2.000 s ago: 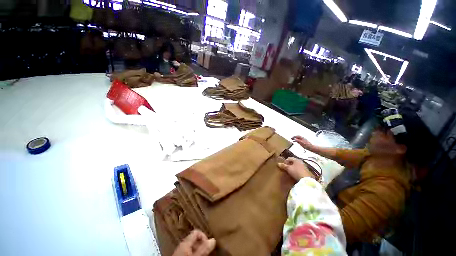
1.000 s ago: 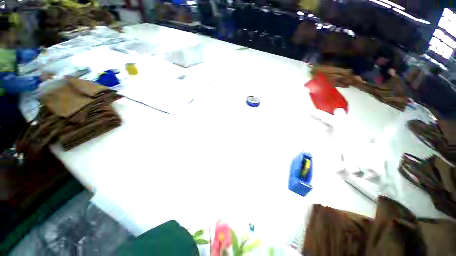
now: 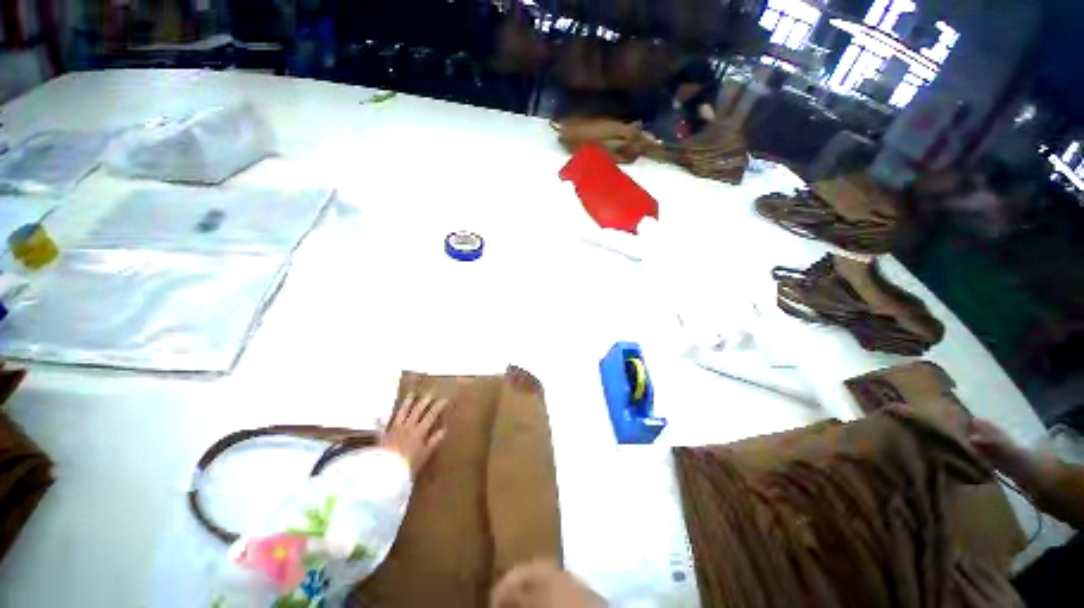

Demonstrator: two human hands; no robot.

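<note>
A brown handbag [image 3: 521, 487] lies flat on the white table in front of me, its long edges running away from me. Its dark strap [image 3: 220, 457] loops out to the left. My left hand [image 3: 414, 430] lies flat on the bag's upper left part with its fingers apart, in a floral sleeve. My right hand [image 3: 547, 587] is blurred and cut off by the bottom edge, at the bag's lower right; its fingers cannot be made out.
A stack of brown handbags [image 3: 820, 511] stands at right, with another person's hand [image 3: 999, 449] beside it. A blue tape dispenser [image 3: 623, 398], tape roll [image 3: 464, 246], red sheet [image 3: 609, 188], white strips [image 3: 743, 344] and clear bags [image 3: 143, 297] lie beyond.
The view swung left, then partly back right. One handbag now lies separately left of the stack, under my left hand. Earlier my hands were at the stack.
</note>
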